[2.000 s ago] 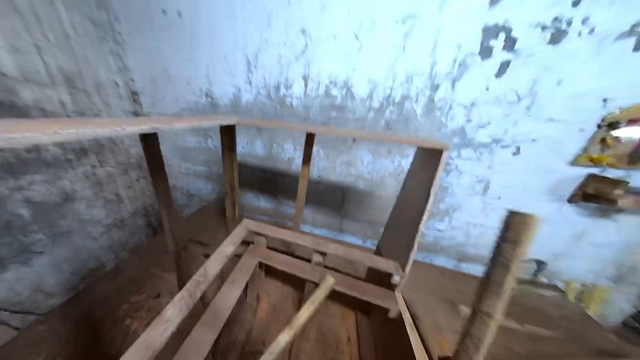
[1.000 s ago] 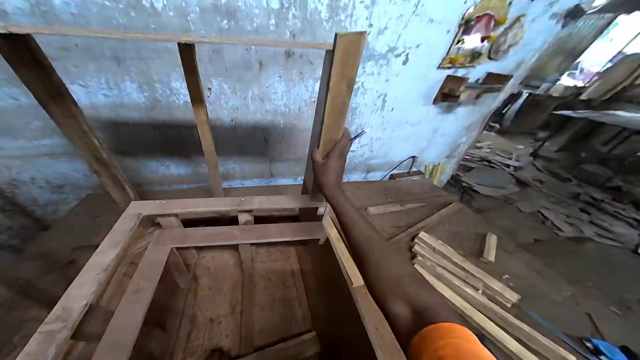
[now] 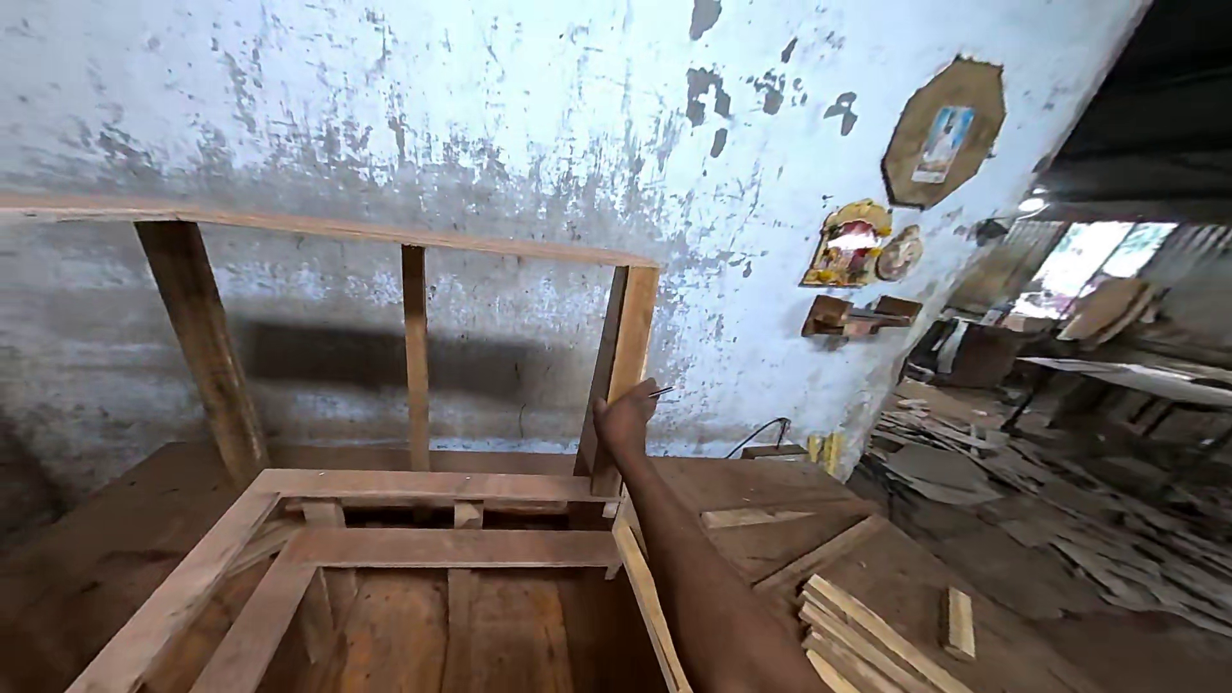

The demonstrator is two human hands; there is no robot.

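Note:
My right hand [image 3: 628,419] reaches forward from the lower right, its fingers wrapped around the lower half of the right upright post [image 3: 635,337] of a wooden frame. A thin, pen-like object [image 3: 661,392] sticks out to the right from between the fingers. The post meets the long top rail [image 3: 414,234] at its upper end and the seat-level rail [image 3: 433,484] at its foot. A thinner middle upright [image 3: 415,356] and a slanted dark upright [image 3: 204,346] stand further left. My left hand is not visible.
Wooden strips [image 3: 866,635] lie stacked on the work platform to the right, near a short offcut [image 3: 959,623]. A peeling painted wall [image 3: 539,125] rises behind the frame. A small wooden shelf [image 3: 857,318] hangs there. Scrap sheets [image 3: 962,472] litter the floor at far right.
Two seconds ago no hand was in view; one second ago my right hand was on the right post, where it remains. The view has swung right since the earliest frame.

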